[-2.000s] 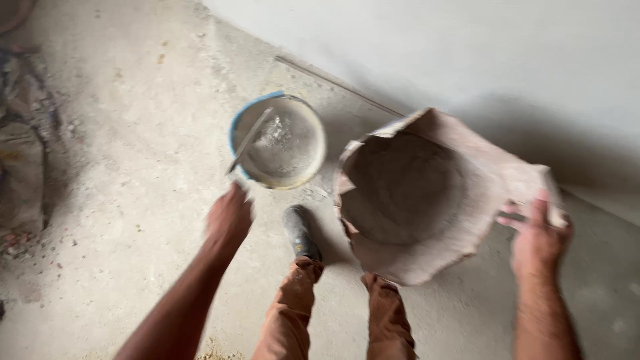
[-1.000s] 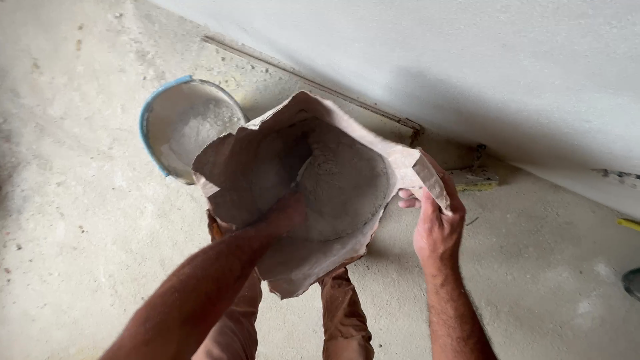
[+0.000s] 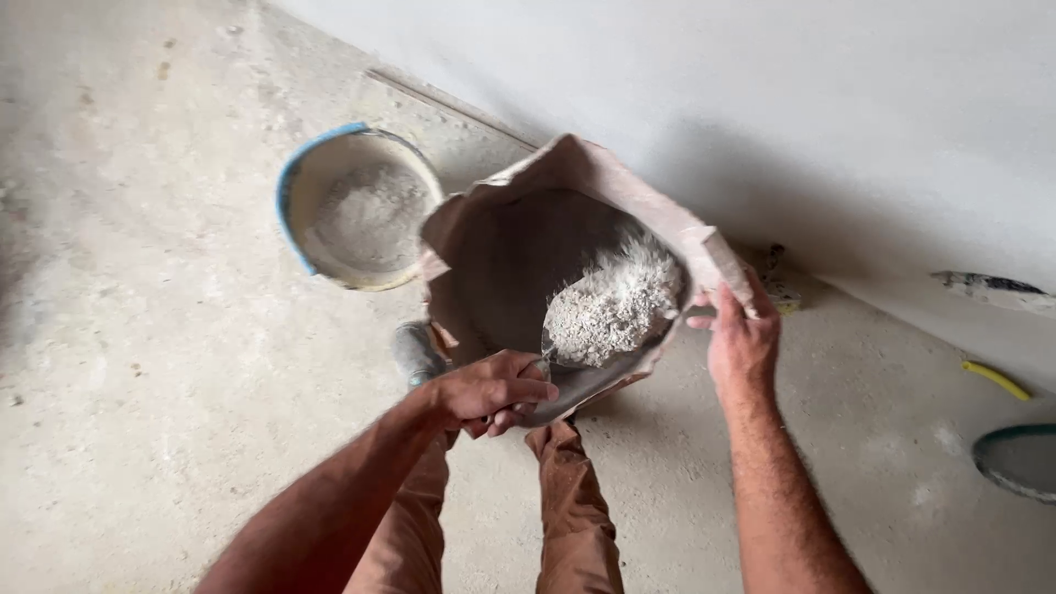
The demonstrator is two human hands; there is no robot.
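Note:
My left hand (image 3: 495, 392) grips the handle of a trowel or scoop at the near rim of an open paper sack (image 3: 503, 272). A heap of pale, crumbly powder (image 3: 615, 305) lies on the tool and hides most of its blade. My right hand (image 3: 738, 330) pinches the folded right edge of the sack. Left of the sack, on the floor, stands a round bucket (image 3: 297, 202) with a blue strip on its rim and pale powder inside. The sack's depths are in shadow.
A white wall (image 3: 825, 107) runs along the far side, with a thin strip (image 3: 454, 103) at its foot. My shoe (image 3: 419, 355) is beside the sack. At the right lie a yellow tube piece (image 3: 997, 379) and a dark-rimmed round object (image 3: 1019, 462).
My left hand was deep inside the sack a second ago; it is now at the near rim, with heaped powder on the tool. My right hand still holds the sack's edge.

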